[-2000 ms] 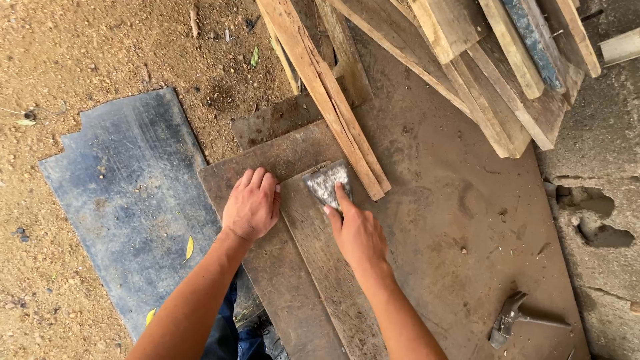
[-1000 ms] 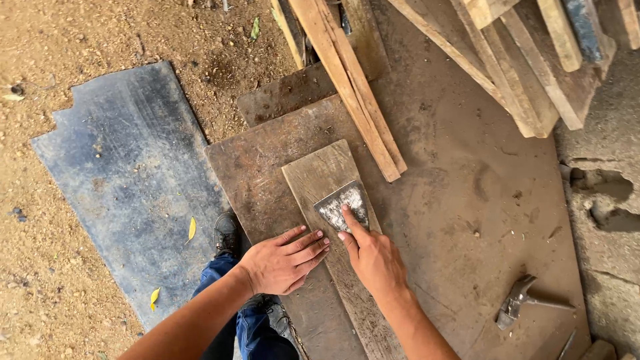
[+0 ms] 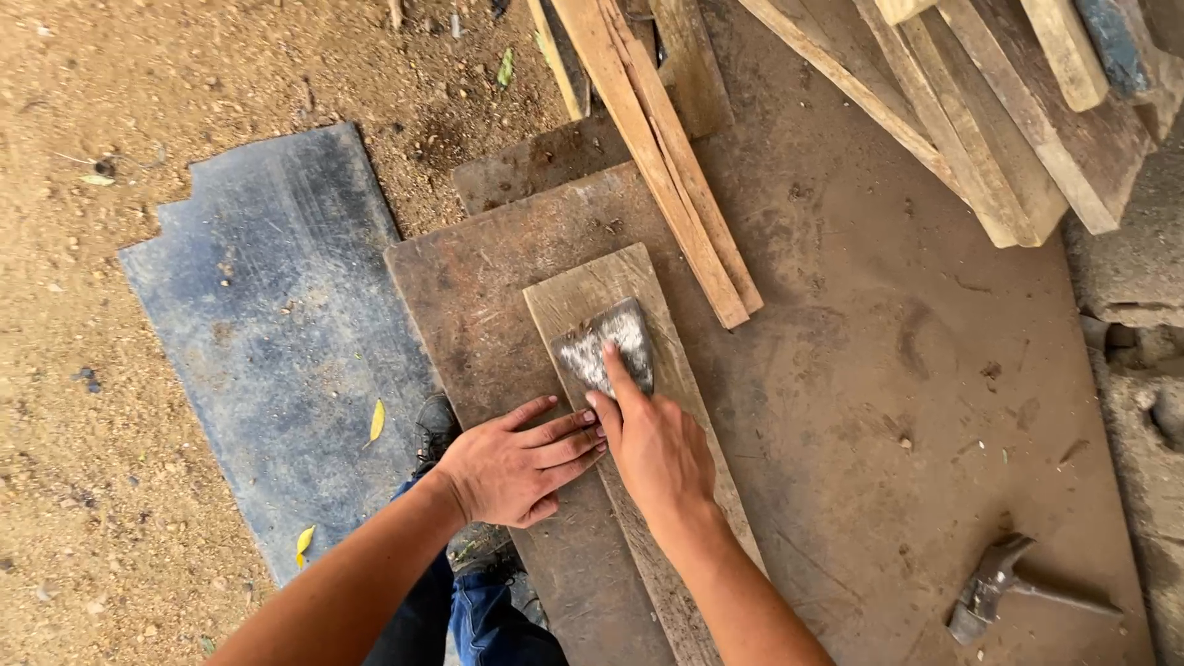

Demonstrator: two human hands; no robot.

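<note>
A weathered wooden board (image 3: 606, 277) lies lengthwise on a stained brown sheet (image 3: 851, 370). My right hand (image 3: 661, 449) grips a putty knife (image 3: 610, 347) whose wide, white-smeared metal blade rests on the board; the index finger presses on the blade, and the handle is hidden under the palm. My left hand (image 3: 527, 462) lies palm down with its fingers spread, fingertips at the board's left edge, close beside the right hand.
A split wooden batten (image 3: 671, 166) lies just beyond the board. Several timber offcuts (image 3: 999, 120) are piled at the upper right. A claw hammer (image 3: 999, 587) rests at the lower right. A blue sheet (image 3: 296, 324) covers sandy ground at left, near my shoes (image 3: 435, 425).
Two seconds ago my left hand was near the board's far end; it has moved back toward me, beside my right hand. The putty knife has also shifted toward me along the board since then.
</note>
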